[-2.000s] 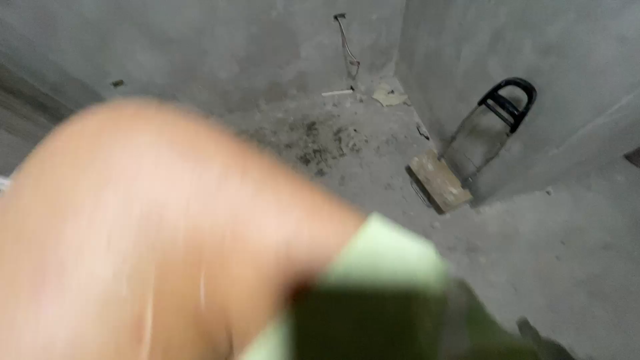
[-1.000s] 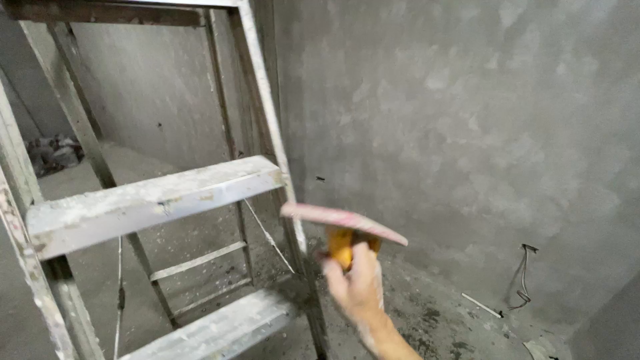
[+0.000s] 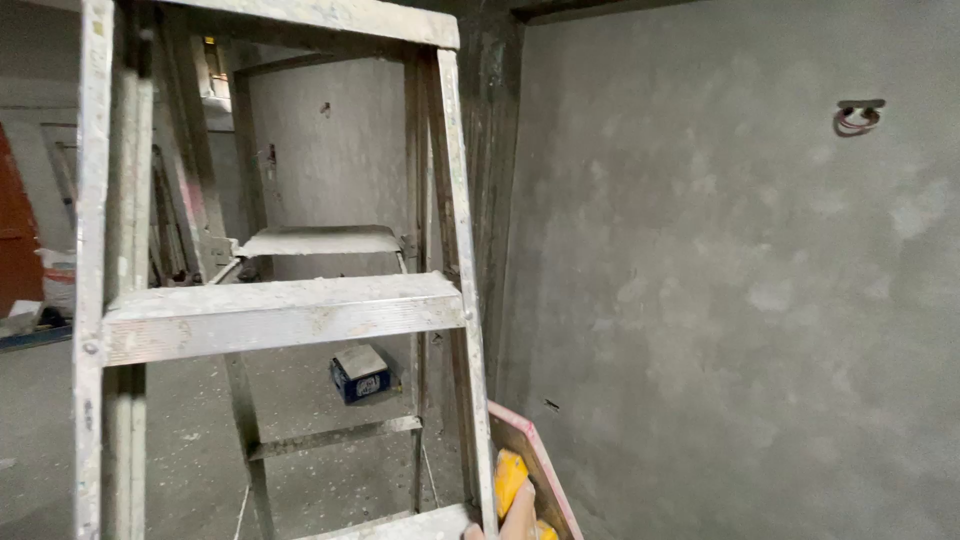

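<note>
At the bottom edge, my right hand (image 3: pixel 517 517) is shut on the yellow handle (image 3: pixel 511 480) of a plasterer's float (image 3: pixel 534 450) with a pink-edged board. The board stands tilted, close beside the right rail of a metal stepladder (image 3: pixel 285 322). The hand is cut off by the frame and lies against or very near this rail; contact cannot be told. Pale, dried splashes cover the ladder's treads and rails. My left hand is out of view.
A grey plastered wall (image 3: pixel 705 285) rises at the right, with wires in a wall opening (image 3: pixel 859 118). Beyond the ladder, a blue box (image 3: pixel 360 379) with a pale top sits on the speckled floor. A filled sack (image 3: pixel 60 281) stands at far left.
The view has swung from the floor corner, with its black-handled hand cart, up to the stepladder. My right hand and the float are now lower, beside the ladder's rail, and the board is more upright.
</note>
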